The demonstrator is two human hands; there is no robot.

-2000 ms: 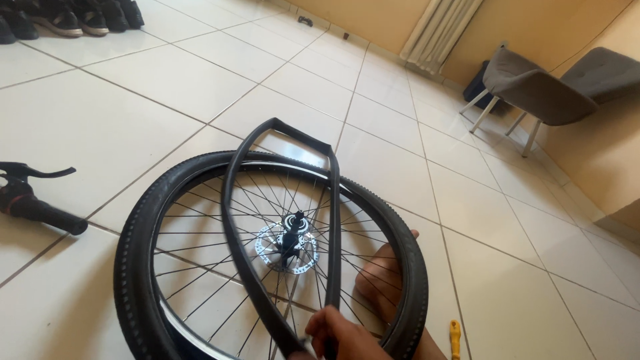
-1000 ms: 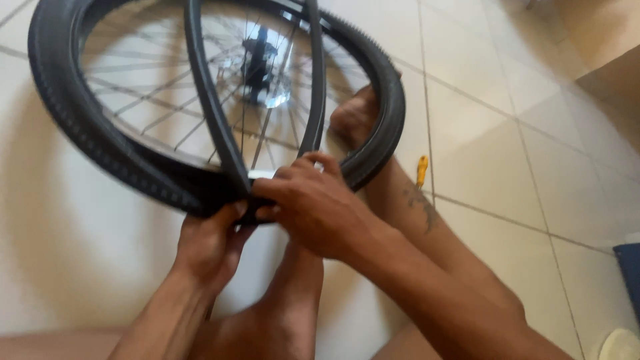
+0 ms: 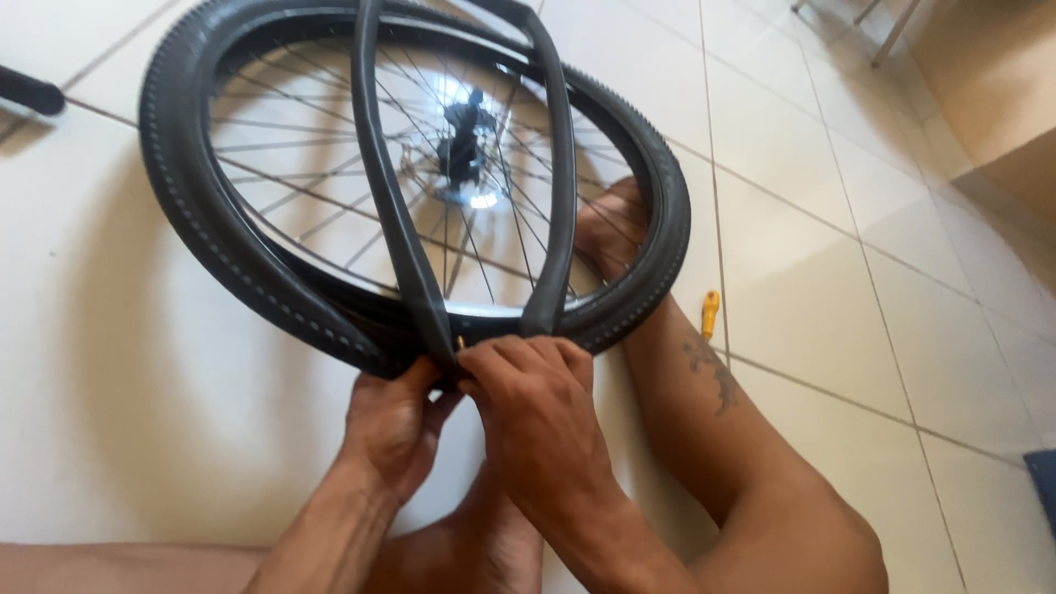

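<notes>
A bicycle wheel's black tire [image 3: 194,198] lies tilted around a rim with spokes and a dark hub [image 3: 466,144]. Across the wheel hangs a loop of black inner tube [image 3: 563,165], its lower ends reaching the near edge. There my left hand [image 3: 396,425] grips the tire's edge from below, thumb on top. My right hand [image 3: 536,404] is closed over the inner tube at the rim, its fingertips hidden. A small brass-coloured valve stem [image 3: 461,342] shows between the two hands.
My bare legs and feet [image 3: 615,227] surround the wheel's near side. A yellow-handled tool [image 3: 710,313] lies on the tiled floor to the right. A black bar end [image 3: 29,91] is at the far left, and chair legs [image 3: 895,33] stand at the upper right.
The left hand, not seen two seconds ago, came into view on the tire's near edge. The right hand remains at the inner tube's lower end. The view has tilted down.
</notes>
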